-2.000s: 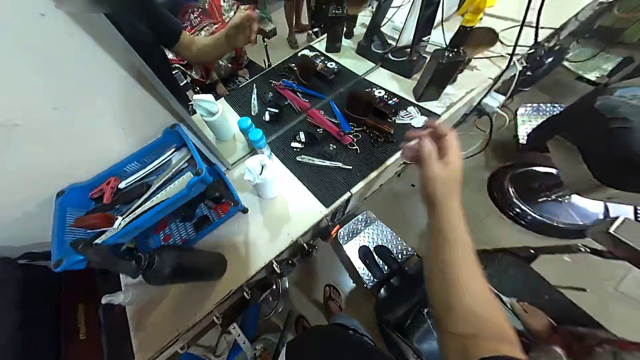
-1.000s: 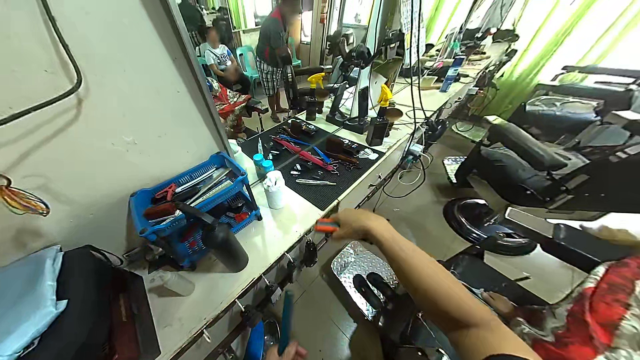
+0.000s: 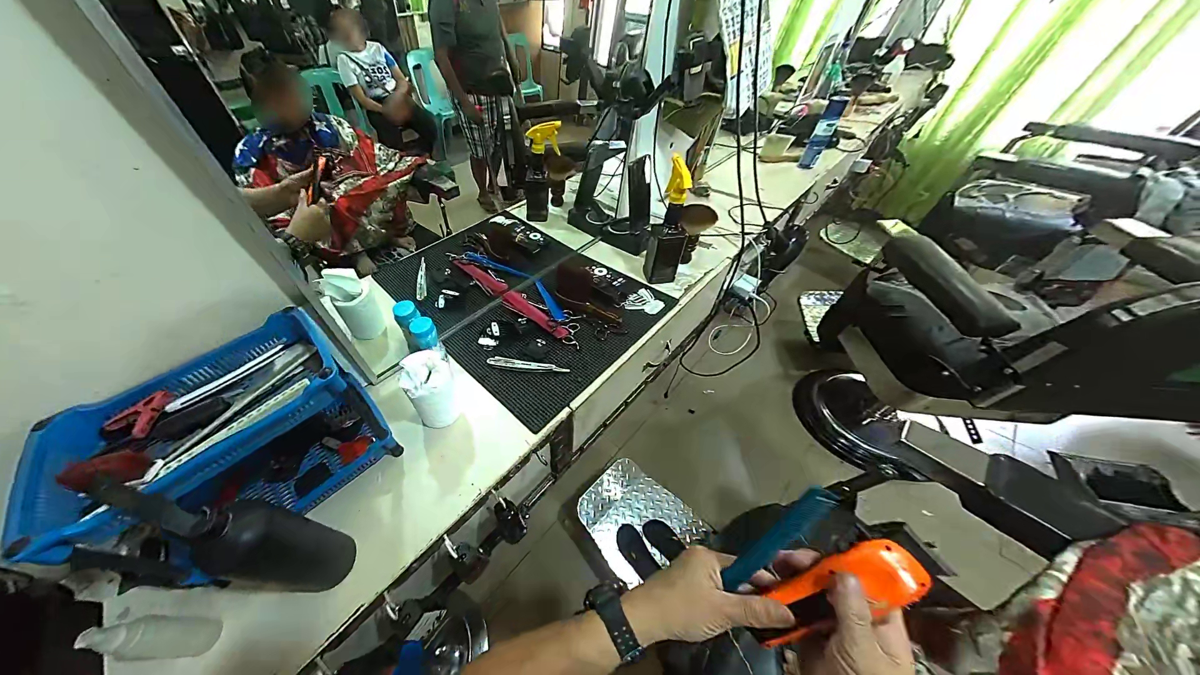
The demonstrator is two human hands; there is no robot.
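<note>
At the lower right, my left hand (image 3: 698, 600), with a dark watch on its wrist, holds a teal-blue comb (image 3: 783, 534) that points up and to the right. Its fingers also touch or lie close against the front of an orange and black hair clipper (image 3: 886, 577). My right hand (image 3: 867, 637) grips that clipper from below, thumb on its side. Both hands meet over a seated person's red and camouflage-patterned cape (image 3: 1078, 600). The clipper's blade end is hidden among the fingers.
Left of the hands runs a white counter (image 3: 412, 487) bearing a blue basket (image 3: 309, 347) of tools, a black bottle (image 3: 281, 547), a tissue roll (image 3: 433, 394) and a black mat (image 3: 525, 394) with a razor and scissors. A mirror stands behind; barber chairs (image 3: 975, 272) are at right.
My right hand has moved from the counter's edge to the cape, still with the orange clipper. My left hand has come up with the comb to meet it. The view has shifted.
</note>
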